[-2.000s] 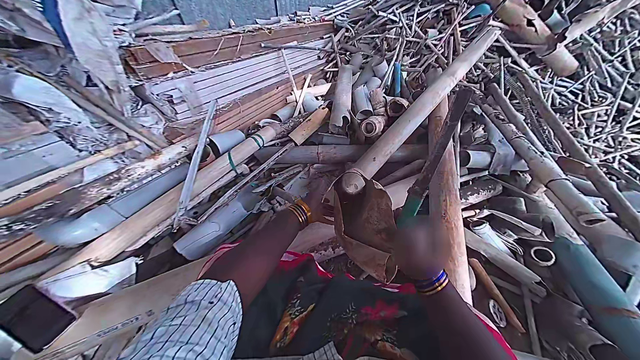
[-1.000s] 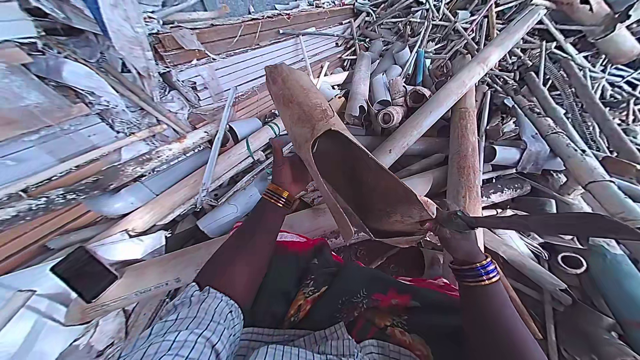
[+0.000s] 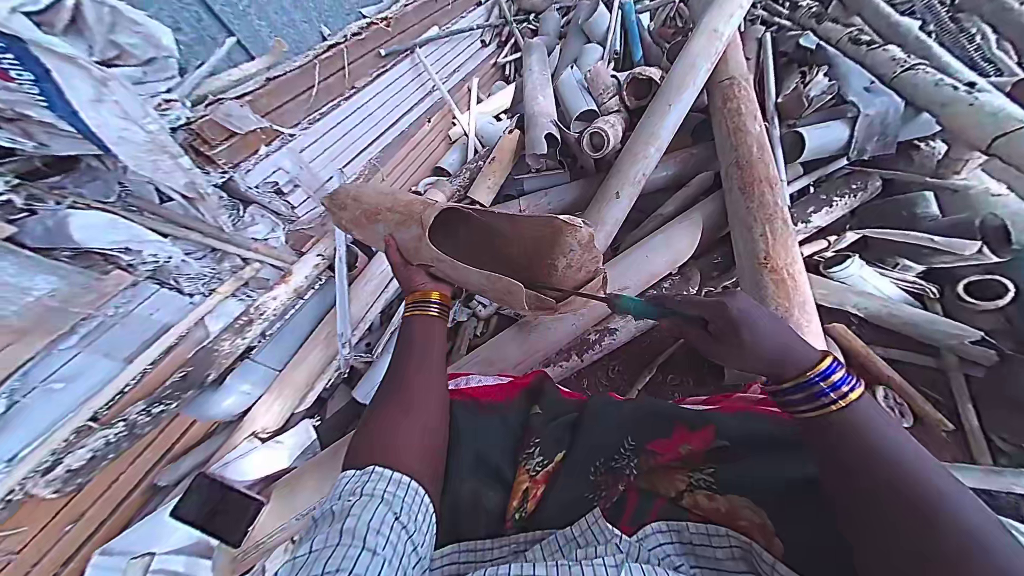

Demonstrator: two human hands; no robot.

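My left hand [image 3: 418, 276] grips the underside of a dirty, tan piece of split pipe [image 3: 384, 220], whose wide cut opening faces up. The piece is held up in front of my lap, its pointed end to the left. My right hand [image 3: 728, 324] is closed around the green handle of a tool [image 3: 636, 306]. That tool's thin dark blade reaches left to the near right edge of the pipe piece; whether it touches or lies inside the opening I cannot tell. Behind the piece, a long pale pipe [image 3: 664, 112] slants over the pile.
Short grey pipe offcuts [image 3: 576, 100] lie heaped ahead. A thick brown pipe [image 3: 756, 184] stands out at the right. Stacked strips [image 3: 368, 120] and torn sheeting [image 3: 120, 120] lie at the left. A dark phone-like object [image 3: 218, 510] rests at the lower left.
The pipe piece hung low between my hands, then rose tilted, and now lies nearly level, farther left. The blade, which pointed right a second ago, now points left at the piece.
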